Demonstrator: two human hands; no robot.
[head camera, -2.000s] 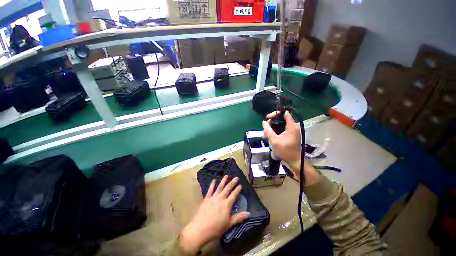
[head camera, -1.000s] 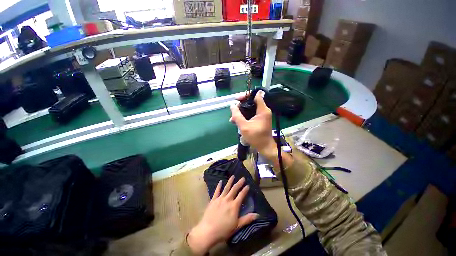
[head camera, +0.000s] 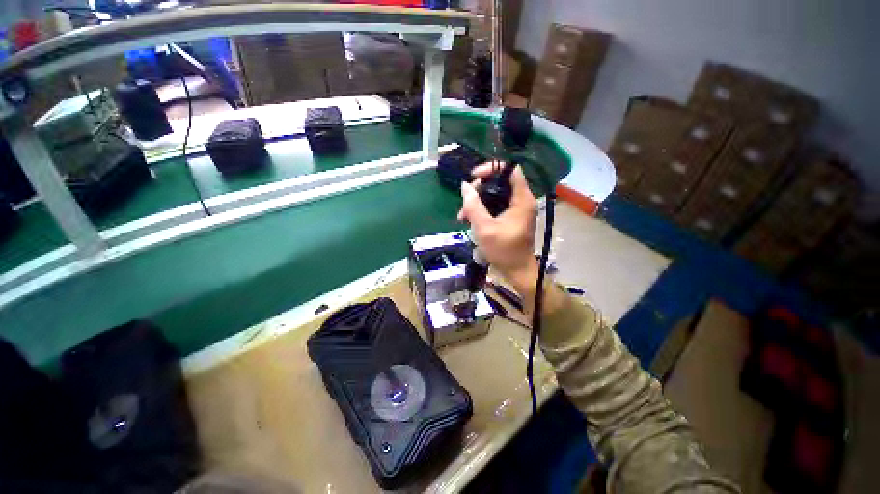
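Observation:
A black speaker cabinet lies flat on the tan bench cover in front of me, its round grey disc facing up. My right hand is closed around the upright black electric screwdriver. The tool's lower end is over the silver-white screw feeder, just right of the cabinet. Whether the tip touches it cannot be told. The black cable hangs past my wrist. My left hand is not clearly in view; only a blurred patch shows at the bottom edge.
More black cabinets stand at the left. Beyond the bench runs a green conveyor carrying black boxes, under a white-framed shelf. It curves at the right. Brown cartons are stacked at the right. Thin dark tools lie behind the feeder.
My left hand has come off the cabinet and gone from clear view. The screwdriver has moved from above the cabinet's far end to over the feeder. The camera view has turned right.

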